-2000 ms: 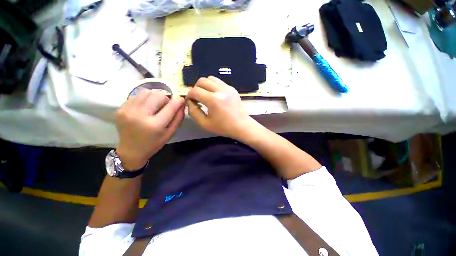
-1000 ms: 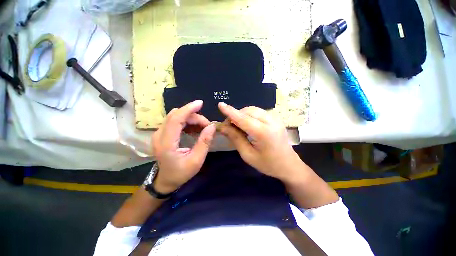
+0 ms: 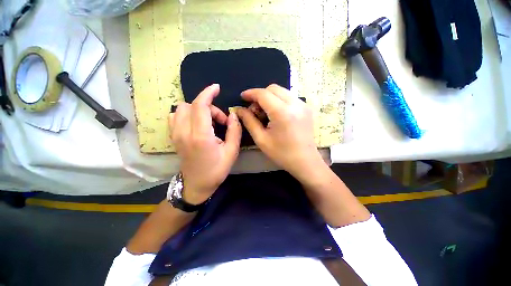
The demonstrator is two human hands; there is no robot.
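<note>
A black fabric panel (image 3: 235, 70) lies flat on the worn pale yellow board (image 3: 154, 84), its rounded part away from me. My left hand (image 3: 204, 131) and my right hand (image 3: 280, 125) are over its near part and cover its pale mark. Between my fingertips is a tiny yellowish piece (image 3: 233, 111), pinched just above or on the panel. It is too small to tell what it is, and both hands' thumbs and fingers meet at it.
A hammer (image 3: 385, 81) with a shiny blue handle lies right of the board. Black panels (image 3: 442, 44) are stacked beyond it. On the left are a masking tape roll (image 3: 55, 84), a dark setting punch (image 3: 89, 100) and white sheets (image 3: 92, 50). Clear plastic (image 3: 103, 5) lies behind.
Both hands have moved from the board's near edge forward over the panel, with the small piece between their fingers. The pale mark is now covered. The view has shifted slightly.
</note>
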